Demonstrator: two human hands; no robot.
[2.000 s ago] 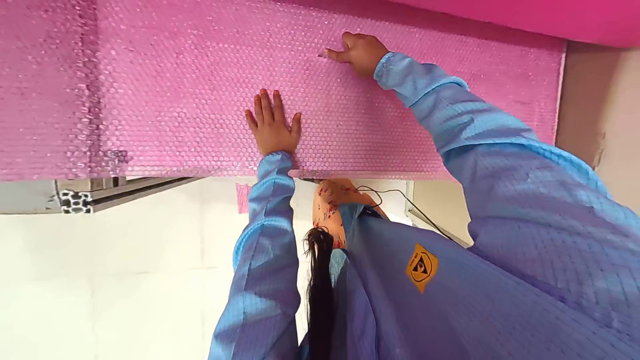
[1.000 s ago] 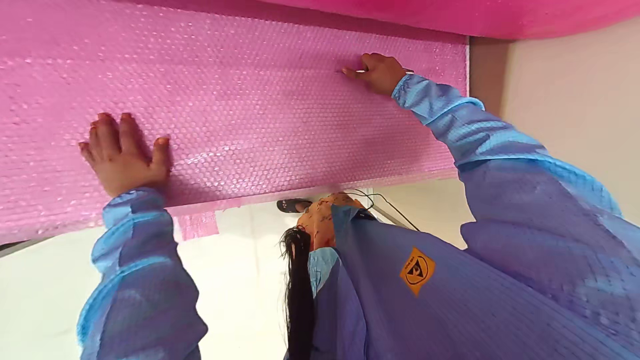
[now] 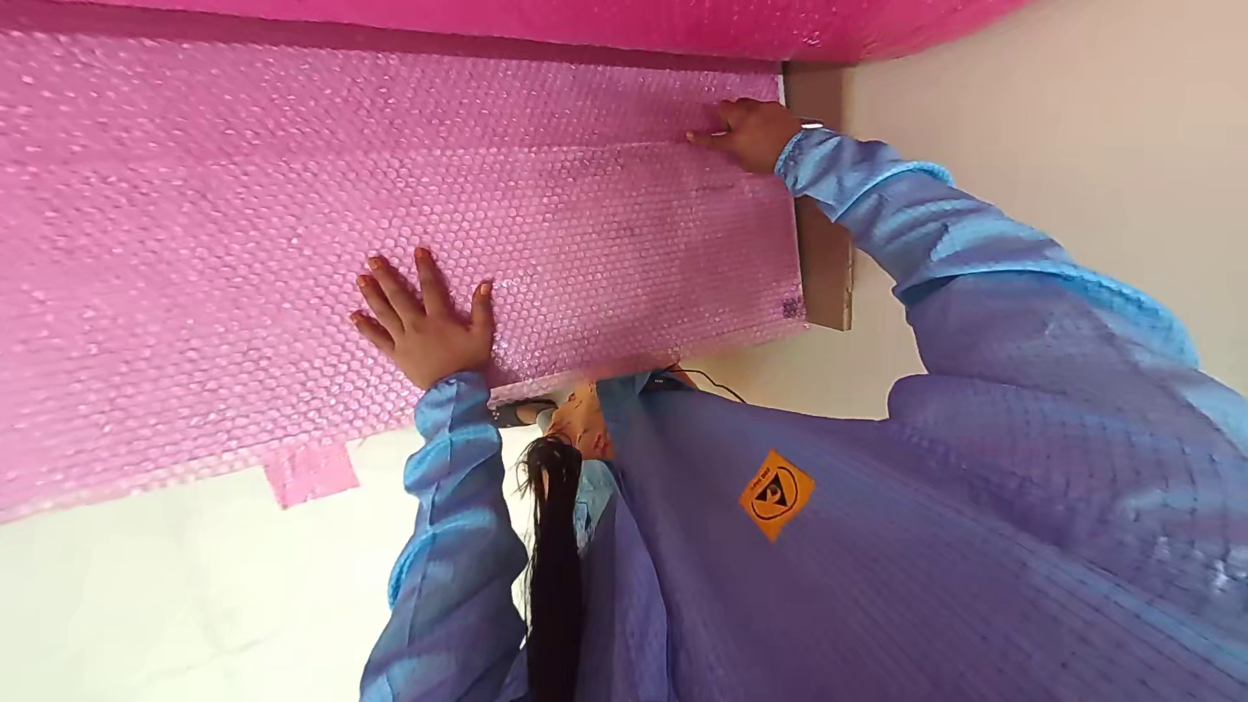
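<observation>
A wide sheet of pink bubble wrap (image 3: 585,244) lies flat across the work surface. My left hand (image 3: 429,327) rests on it palm down with the fingers spread, near the front edge. At the far right end of the sheet is my right hand (image 3: 751,135), its fingers bent and one finger pointing left along a faint line in the wrap. Behind this wrist a small part of a thin, shiny tool (image 3: 811,124) sticks out; its kind cannot be told, and most of it is hidden by the hand.
A large roll of pink wrap (image 3: 585,24) spans the back. Beyond the sheet's right end shows a brown board edge (image 3: 827,263). A small pink flap (image 3: 310,473) hangs from the front edge. A thin black cable (image 3: 717,382) runs near my body.
My right hand has moved right along the wrap to the sheet's right end. My left hand, farther left one second ago, now lies closer to the right hand. The view has shifted.
</observation>
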